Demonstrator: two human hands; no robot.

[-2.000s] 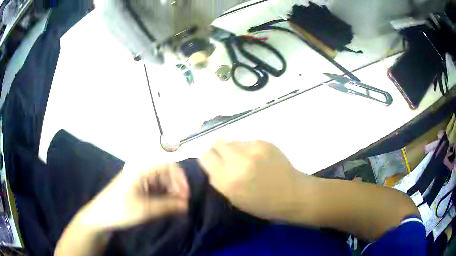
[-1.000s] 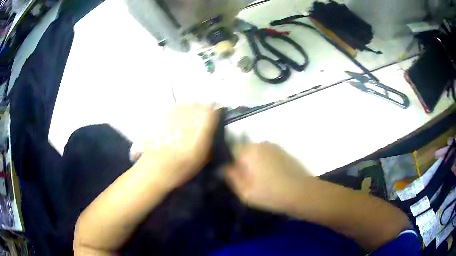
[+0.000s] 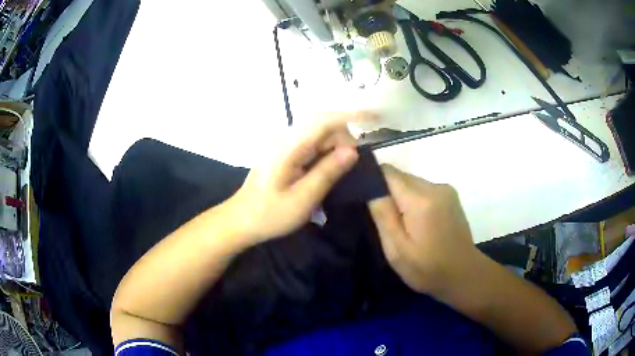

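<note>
A dark garment panel (image 3: 278, 278) lies over the table's front edge and my lap, spreading to the left. My left hand (image 3: 303, 174) holds the cloth's upper edge near the middle, with its thumb on top and some fingers raised and slightly blurred. My right hand (image 3: 418, 222) pinches the right edge of the same dark piece just beside it. A small pale spot (image 3: 319, 216) shows on the cloth below my left hand; I cannot tell what it is. The cloth is in front of the sewing machine's presser foot area (image 3: 345, 62), apart from it.
The machine head (image 3: 313, 17) with its ribbed knob (image 3: 381, 43) is at the top. Black-handled shears (image 3: 445, 66) lie right of it, then a bundle of black strips (image 3: 532, 31), thread snips (image 3: 574, 132) and a phone (image 3: 622, 132) at the right edge.
Both hands have moved up and right in the picture with the cloth edge between them. The machine, shears and snips also appear further right as the view shifted.
</note>
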